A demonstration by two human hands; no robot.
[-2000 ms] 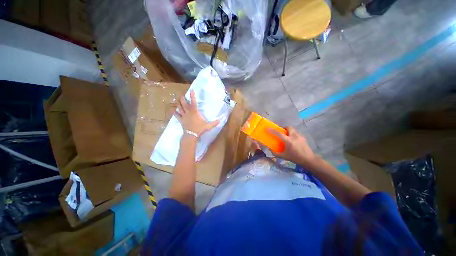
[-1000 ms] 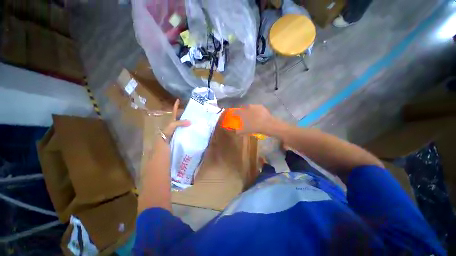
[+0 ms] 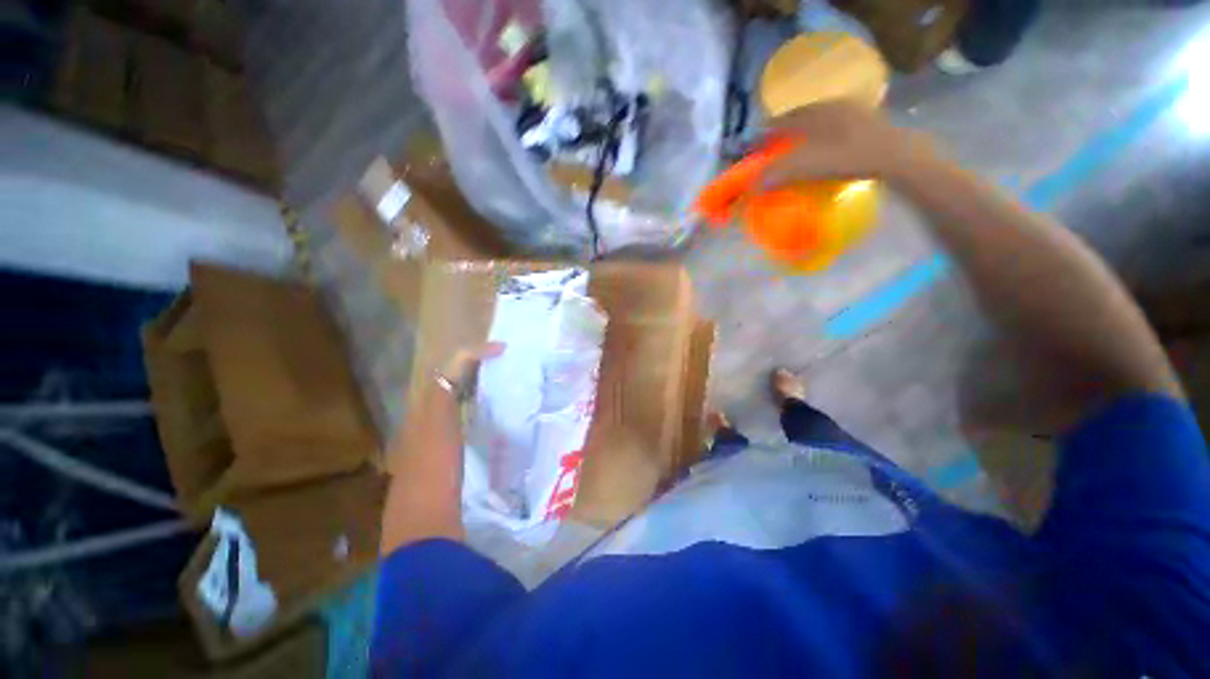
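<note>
A white mailing bag [image 3: 537,398] with red print lies folded on a closed brown carton [image 3: 644,358] in front of me. My left hand [image 3: 465,378] is at the bag's left edge, with a finger over it; part of the hand is hidden. My right hand [image 3: 836,143] is raised to the right, beyond the carton, and grips the orange tape dispenser [image 3: 786,219]. The dispenser is blurred, with a yellow-orange roll in it. I cannot make out a strip of tape between it and the bag.
A clear plastic sack [image 3: 690,106] with cords and scraps stands beyond the carton. A round stool [image 3: 823,69] is behind my right hand. Open cartons [image 3: 285,378] are at left, one holding a printed white bag [image 3: 236,584]. A small labelled carton [image 3: 431,212] is beyond the work carton.
My right hand has moved with the dispenser from beside the bag up and away to the right. The bag shows its folded side, with red print at its lower right edge. My left hand stays beside it.
</note>
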